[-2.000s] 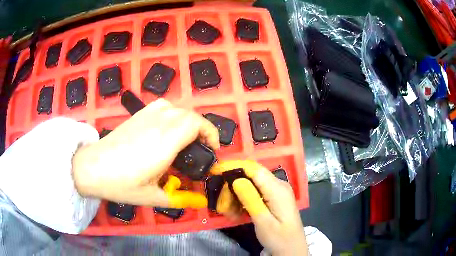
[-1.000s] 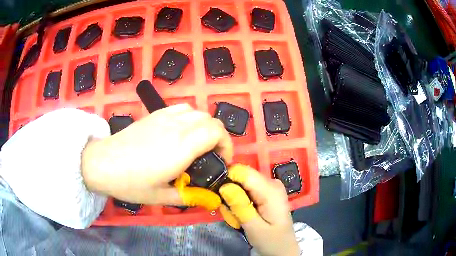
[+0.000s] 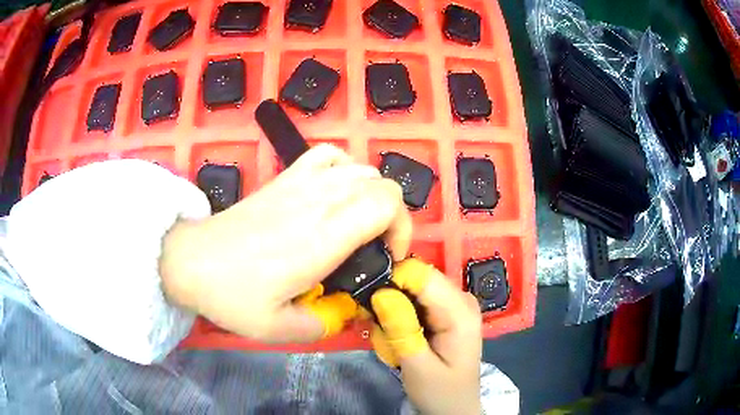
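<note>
A black watch body point(image 3: 367, 269) is held over the front of the red-orange compartment tray point(image 3: 519, 203). My left hand point(image 3: 284, 243) grips it, with yellow-orange finger cots at its lower side; a black strap half point(image 3: 280, 132) sticks out past its knuckles toward the upper left. My right hand point(image 3: 426, 332), also with yellow-orange finger cots, pinches a dark strap part at the body's lower right edge; the fingertips hide the joint. Other watch bodies point(image 3: 477, 184) lie loose in the tray pockets, several pockets being covered by my left hand and sleeve.
Clear plastic bags point(image 3: 698, 235) with a thick black strap bundle point(image 3: 604, 162) lie right of the tray. Small blue and white clutter point(image 3: 722, 154) is at the far right edge. A red strip point(image 3: 625, 336) and dark strips show at the lower right.
The tray and bags have shifted within the view. The strap part in my right hand, apart from the body two seconds ago, now meets its edge. My left hand keeps its grip.
</note>
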